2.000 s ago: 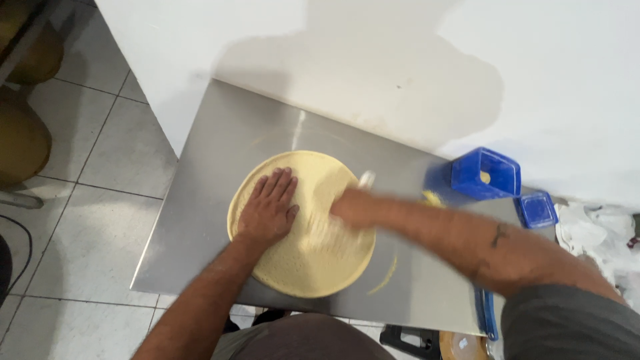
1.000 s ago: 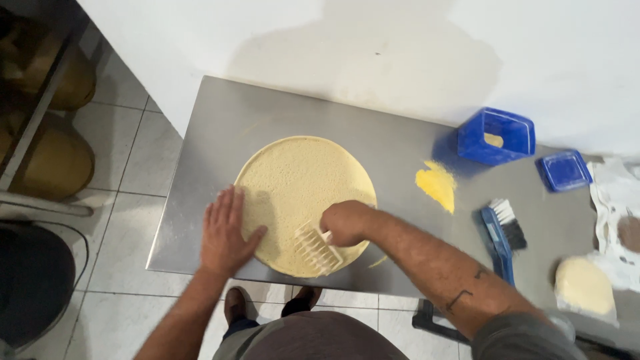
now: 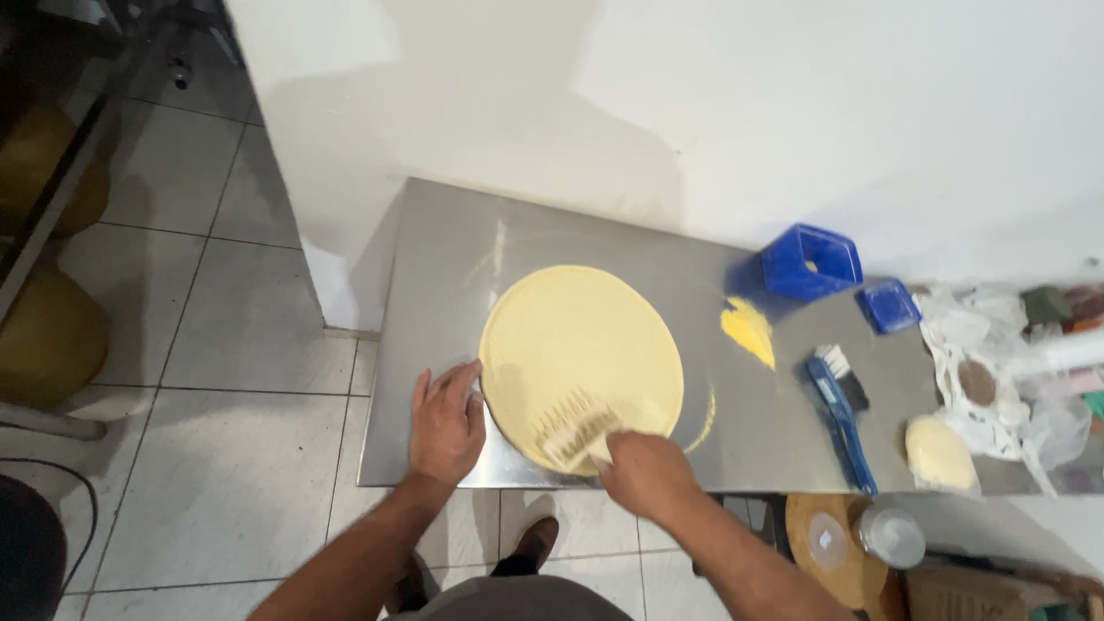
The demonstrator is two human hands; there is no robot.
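A flat round of pale yellow dough (image 3: 586, 345) with a thin raised rim lies on the stainless steel table. My right hand (image 3: 651, 474) is closed round the handle of a white toothed dough docker (image 3: 576, 431), blurred, over the dough's lower part. At the dough's left edge, my left hand (image 3: 448, 423) rests palm down with its fingers apart, fingertips touching the rim. Yellow flour or meal (image 3: 748, 331) forms a small pile right of the dough, and a thin curved trace of it lies nearer the round.
A blue plastic container (image 3: 811, 263), its blue lid (image 3: 890, 306), a blue-handled brush (image 3: 841, 423), a bagged dough ball (image 3: 940, 453) and plastic bags (image 3: 983, 345) lie to the right. A white wall (image 3: 604, 112) borders the table's (image 3: 431, 259) back.
One second ago the docker was at the dough's lower right; now it is over the lower middle. My left hand, on the dough two seconds ago, is now at its left edge.
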